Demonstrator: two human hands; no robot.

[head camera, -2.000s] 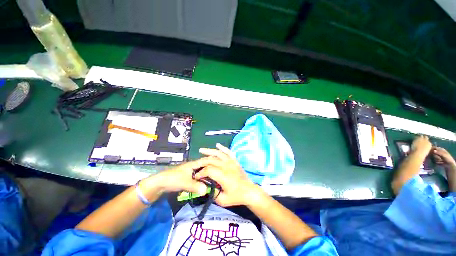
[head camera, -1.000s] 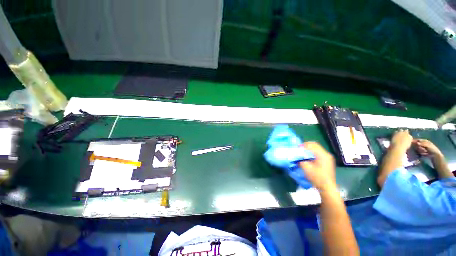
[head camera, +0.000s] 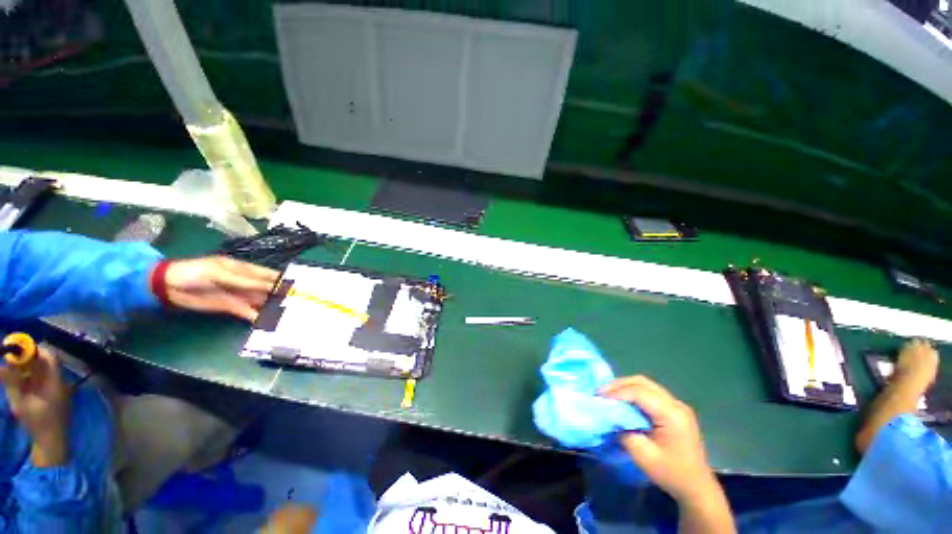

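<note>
My right hand (head camera: 668, 430) is shut on the crumpled light-blue cloth cap (head camera: 572, 391), near the bench's front edge. My left hand (head camera: 290, 519) is blurred and cut off by the bottom edge, beside a blue sleeve; what it holds is not clear. An open tablet (head camera: 313, 336) lies left of centre, with an orange ribbon (head camera: 329, 304) across its pale battery. Its right edge looks doubled, perhaps two tablets stacked. A small yellow-orange flex tail (head camera: 409, 393) shows at its front edge. A thin silver strip, perhaps tweezers (head camera: 499, 320), lies to its right.
A left neighbour's hand (head camera: 221, 285) touches the tablet's left end; another hand there holds a yellow-orange handle (head camera: 19, 353). Black strips (head camera: 274, 242) lie behind. Stacked tablets (head camera: 799, 339) stand at right, near another worker's hand (head camera: 917, 365). A dark panel (head camera: 430, 202) lies beyond the white strip.
My right hand took hold of the cap and now holds it closer to the front edge. The neighbour's arm has come in from the left to the tablet. A blurred left hand appears at the bottom.
</note>
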